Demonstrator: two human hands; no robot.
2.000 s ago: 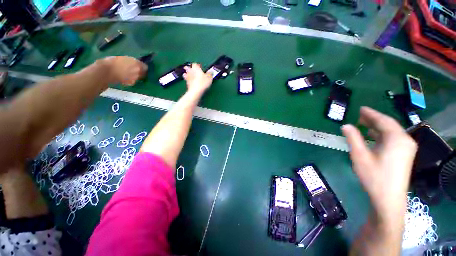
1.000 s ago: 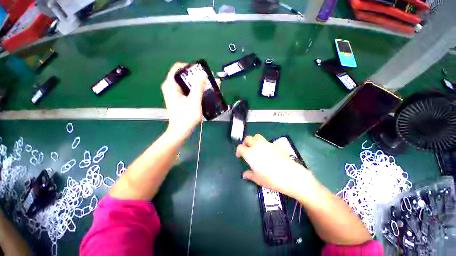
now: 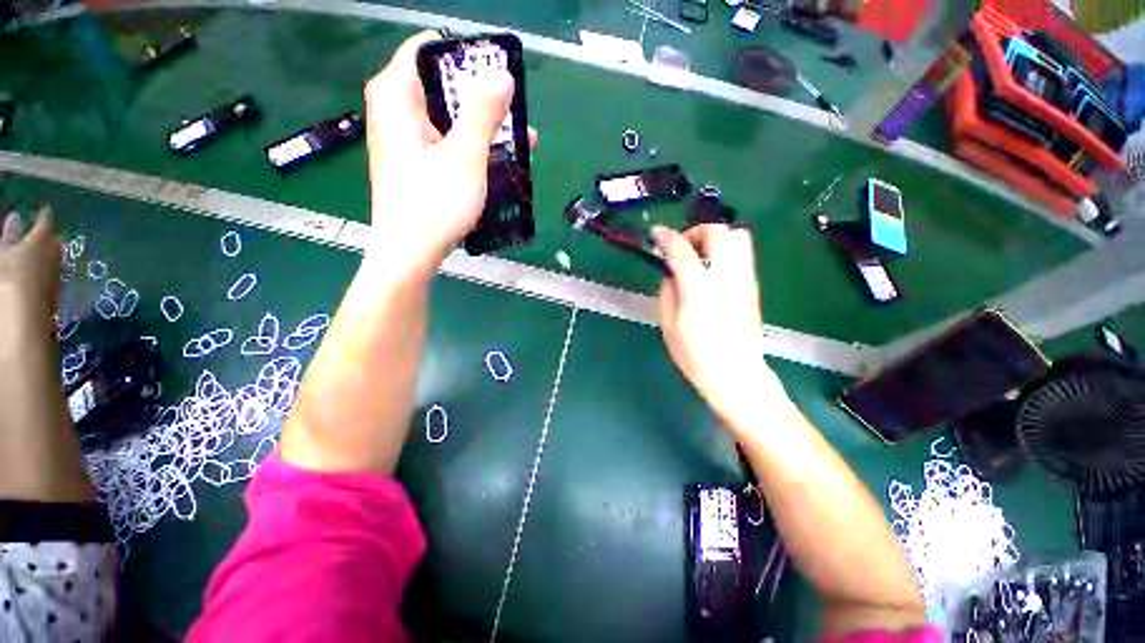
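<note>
My left hand (image 3: 427, 163) holds a black phone housing (image 3: 505, 189) upright over the belt, thumb on its pale keypad sheet. My right hand (image 3: 713, 295) is over the belt with its fingertips on a dark, slim phone part (image 3: 622, 236); another black phone is partly hidden behind the fingers. A phone assembly with a white label (image 3: 643, 186) lies just beyond. On the bench, a phone assembly (image 3: 718, 540) lies below my right forearm, with tweezers (image 3: 771, 568) beside it.
White oval rings lie in piles at left (image 3: 207, 427) and right (image 3: 954, 528). A metal rail (image 3: 553, 291) divides bench and belt. A large smartphone (image 3: 948, 374), a fan (image 3: 1086, 421) and a clear bag (image 3: 1036, 600) are at right. Another person's arm (image 3: 38, 377) is at left.
My left hand has raised the held housing away from the rail. My right hand has moved from the bench out over the belt, and the view has shifted.
</note>
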